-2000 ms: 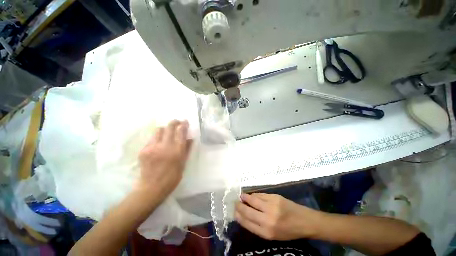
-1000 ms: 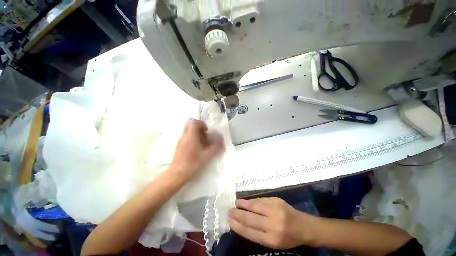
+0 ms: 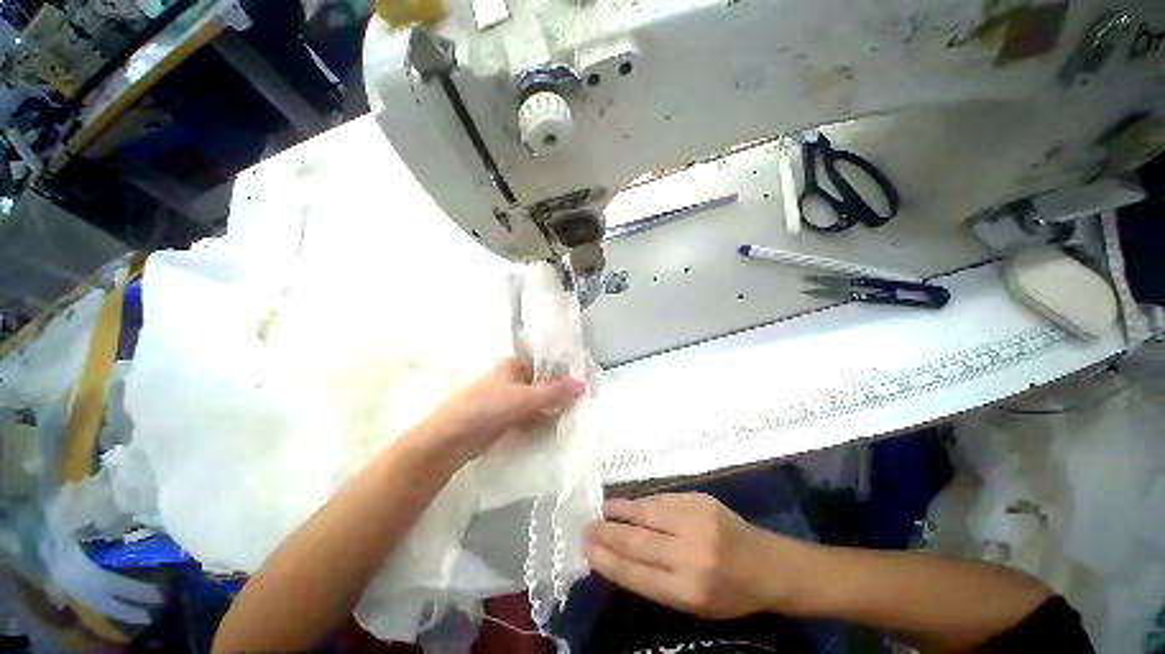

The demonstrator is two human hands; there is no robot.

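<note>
A thin white garment piece (image 3: 345, 332) spreads over the machine table, and a strip of it runs under the presser foot (image 3: 571, 275) of the sewing machine (image 3: 767, 77). My left hand (image 3: 505, 403) holds the strip between thumb and fingers a short way in front of the foot. My right hand (image 3: 677, 552) pinches the cloth's edge at the table's front edge. A scalloped lace trim (image 3: 533, 562) hangs in wavy lines beside my right hand, towards the lap.
Right of the foot lie tweezers (image 3: 671, 217), a white stick (image 3: 791, 192), black-handled scissors (image 3: 846, 189), a marking pen (image 3: 830, 265) and thread snips (image 3: 882, 293). A printed ruler (image 3: 843, 400) runs along the front edge. A beige pad (image 3: 1063, 291) is at right.
My left hand first moved right from the spread cloth onto the strip, then nearer to me, gripping it with the thumb. My right hand stays at the front edge, slightly lower than at first.
</note>
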